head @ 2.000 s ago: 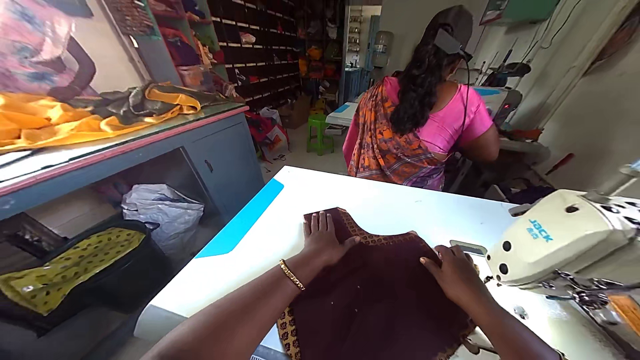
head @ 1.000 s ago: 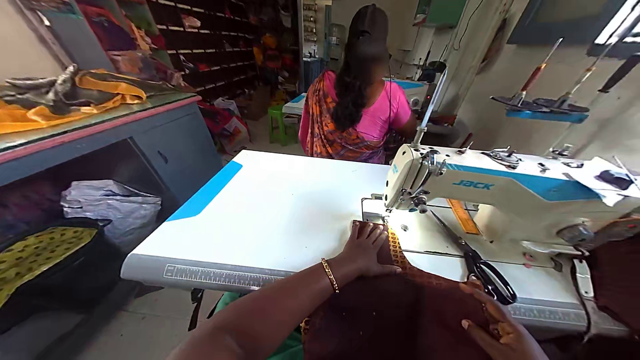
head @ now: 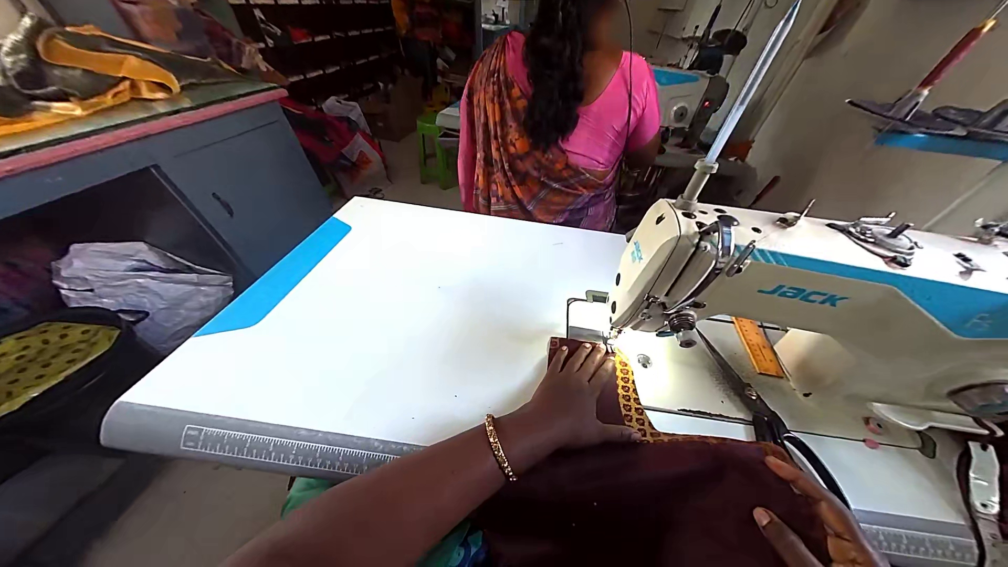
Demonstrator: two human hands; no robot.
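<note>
A dark maroon cloth piece (head: pixel 654 496) with a yellow patterned border lies on the white sewing table, its far end at the needle area of a Jack sewing machine (head: pixel 819 291). My left hand (head: pixel 579 398), with a gold bracelet at the wrist, presses flat on the cloth just before the presser foot, fingers spread. At the lower right my right hand (head: pixel 819 516) holds the cloth's edge between thumb and fingers. Black-handled scissors (head: pixel 760 405) lie beside the cloth under the machine arm. The needle tip is hard to make out.
An orange ruler (head: pixel 757 346) lies behind the scissors. The white tabletop (head: pixel 378 315) has a printed scale along its front edge. Beyond it a person (head: pixel 563 118) sits facing away at another machine. A grey-blue counter (head: pixel 236 173) and bags (head: pixel 142 283) are on the left.
Two seconds ago both hands lay on the cloth left of the machine; the cloth's end is now at the needle area. The view has turned right, then slightly back.
</note>
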